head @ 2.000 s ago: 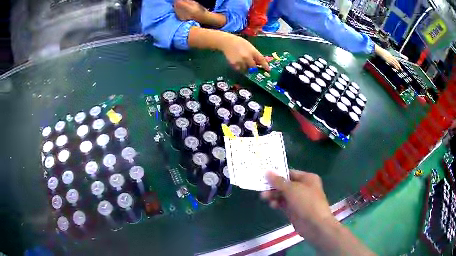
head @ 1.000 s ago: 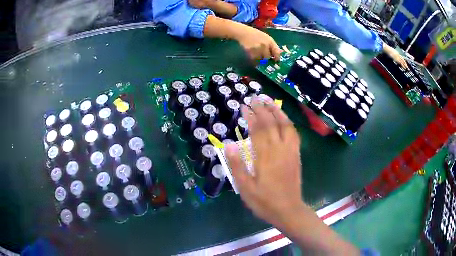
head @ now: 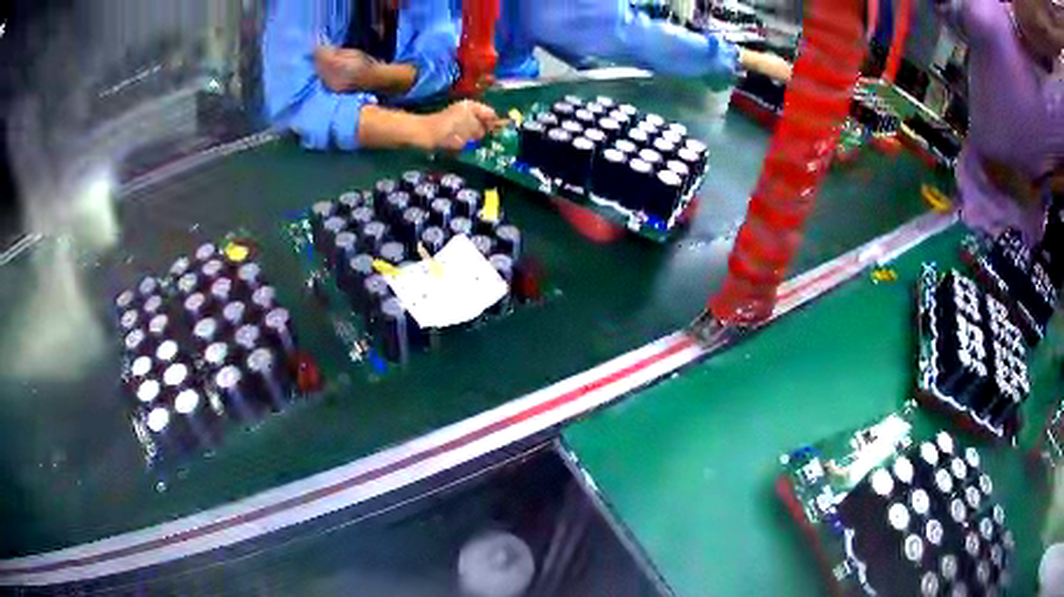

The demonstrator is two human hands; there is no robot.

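Note:
Neither of my hands is in view. A circuit board with rows of black capacitors (head: pixel 408 222) lies on the dark green conveyor, nearest the middle. A white paper slip (head: pixel 449 283) lies flat on its capacitors, with small yellow pieces (head: pixel 490 205) around it. A second capacitor board (head: pixel 210 332) lies to its left, with a yellow piece at its far edge. A third board (head: pixel 613 152) lies farther back; another person's hand (head: pixel 467 124) touches its left end.
A red-wrapped post (head: pixel 793 163) stands at the conveyor's white-and-red edge (head: pixel 525 414). Boards (head: pixel 974 350) lie on the lighter green bench (head: pixel 700 466) at right, one (head: pixel 922 513) close by. People in blue sleeves (head: pixel 315 82) and a purple top (head: pixel 1009 105) are across and right.
My hand has let go of the paper slip and left the picture. The slip now lies on the capacitors. The view has swung right, showing more of the bench and its boards.

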